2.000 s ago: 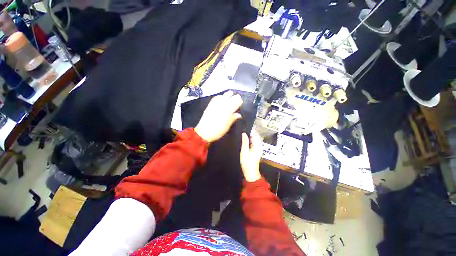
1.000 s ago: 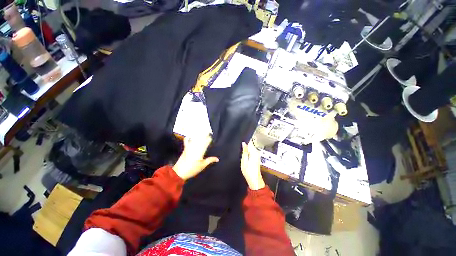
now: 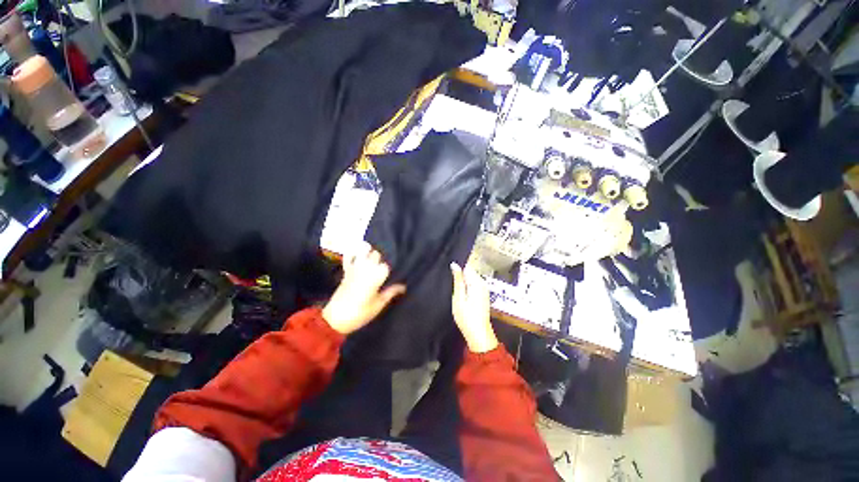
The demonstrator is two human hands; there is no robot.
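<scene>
A limp black garment piece [image 3: 429, 202] lies over the cloth plate at the needle area and hangs down over the front edge toward my lap. My left hand [image 3: 362, 292] is at its left edge near the table's front, thumb apart from the fingers. My right hand [image 3: 474, 309] is at its right side, below the presser foot, fingers pointing up. Whether either hand pinches the cloth is unclear. The white JUKI overlock machine [image 3: 589, 179] stands right of the cloth. The presser foot and needle are hard to make out.
A large black stack of panels [image 3: 254, 141] spreads on the left beside a yellow-brown strip [image 3: 400, 127]. A thread stand [image 3: 697, 141] is at upper right. A side table [image 3: 89, 165] with bottles is far left. A light tan square [image 3: 108, 407] is low left. The machine table [image 3: 650, 329] shows loose dark strips.
My left hand has moved from on top of the cloth near the foot down to its left edge. The cloth now covers more of the plate and is rumpled. My right hand has shifted slightly.
</scene>
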